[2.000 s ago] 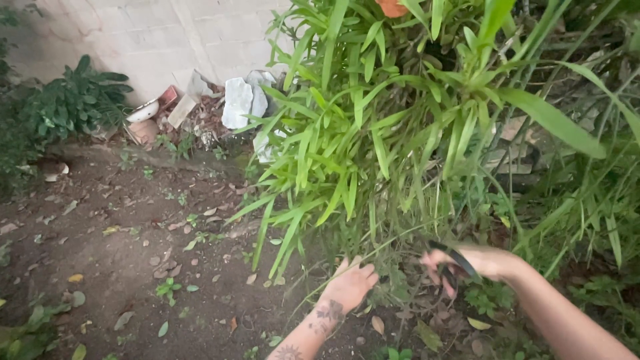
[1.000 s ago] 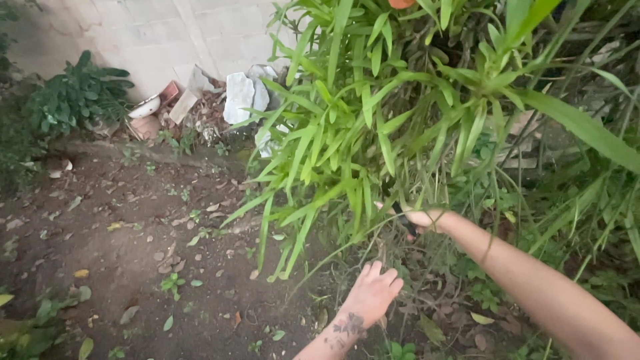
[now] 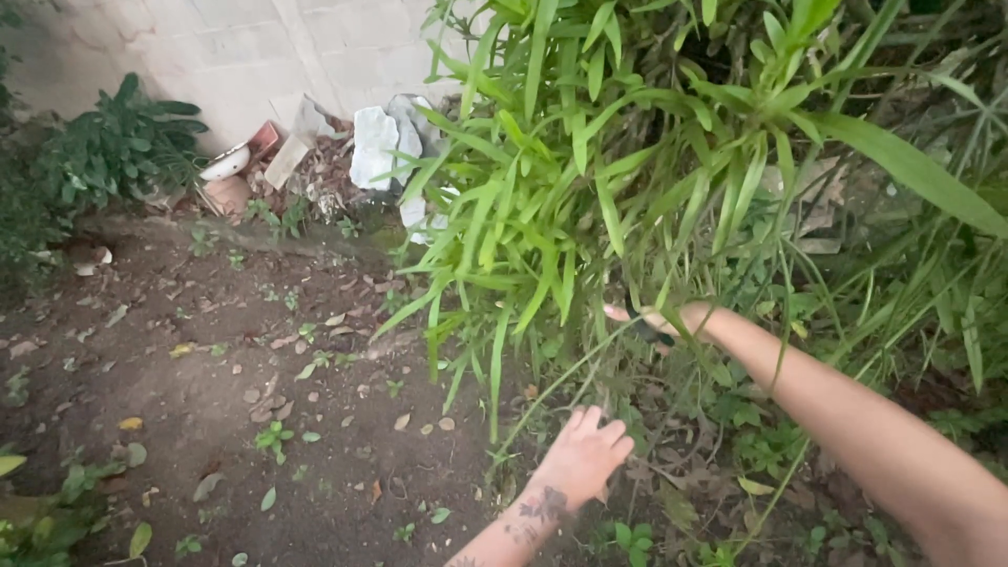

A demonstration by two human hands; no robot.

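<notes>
A big clump of long-leaved green plant (image 3: pixel 504 213) hangs over the upper middle and right. My right hand (image 3: pixel 669 321) is at its underside among thin stems, closed on a black-handled tool (image 3: pixel 650 331); leaves hide the rest of the tool, so its kind cannot be told. Below and to the left, my left hand (image 3: pixel 587 449) reaches up from the bottom edge beside thin trailing stems. Its fingers are partly bent, and whether a stem lies between them cannot be made out. A long thin stem (image 3: pixel 551 386) runs slantwise between the two hands.
Bare soil with fallen leaves (image 3: pixel 315 465) and small seedlings spreads at the left. Pale stone pieces (image 3: pixel 372 150), a white dish (image 3: pixel 226 163) and broken terracotta (image 3: pixel 228 194) lie along a block wall (image 3: pixel 228 55). A dark-leaved plant (image 3: pixel 118 150) grows at the back left.
Two seconds ago both hands were low and close together under the clump. My right hand has since moved up and left into the stems with the black tool.
</notes>
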